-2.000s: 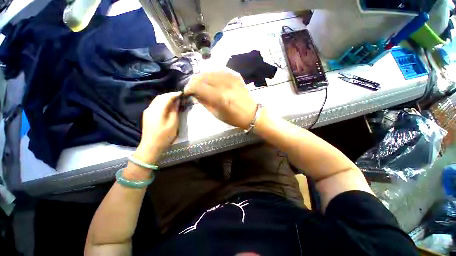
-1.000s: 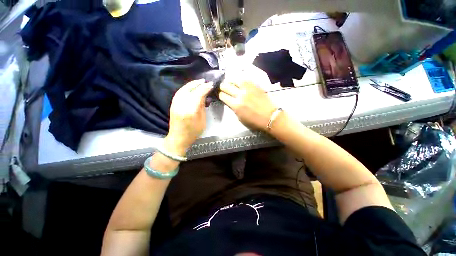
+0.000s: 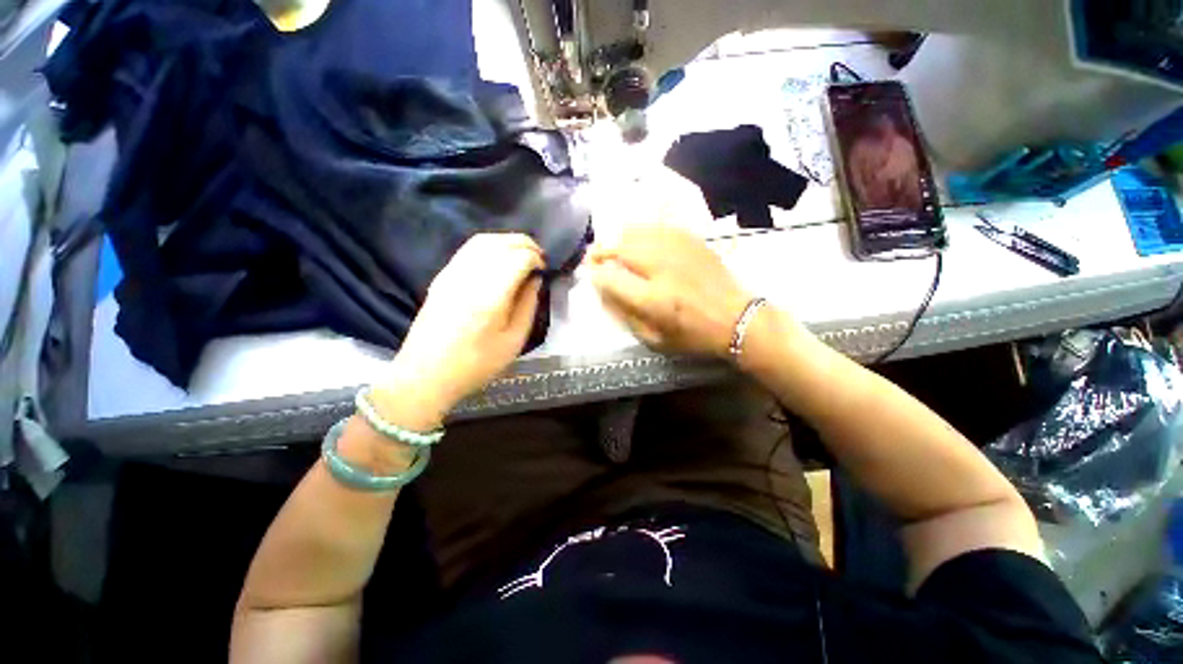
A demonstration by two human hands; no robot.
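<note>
The large dark navy garment lies heaped on the table left of the needle area. A smoother, shinier part of the cloth runs up to my fingers. My left hand pinches the cloth edge in front of the needle area. My right hand is just right of it, with its fingertips closed at the end of the cloth; what lies between them is too small and bright to tell. A small black cut piece lies flat right of the needle.
The smartphone with its cable lies right of the cut piece. A slim dark tool is beside it. A teal cluster and a blue tray are at the right. Light cloth hangs at the left edge. A plastic bag is below right.
The view has shifted, so the table appears further left. My hands have moved slightly apart and nearer the table's front edge, and more shiny cloth is spread flat beside the needle area.
</note>
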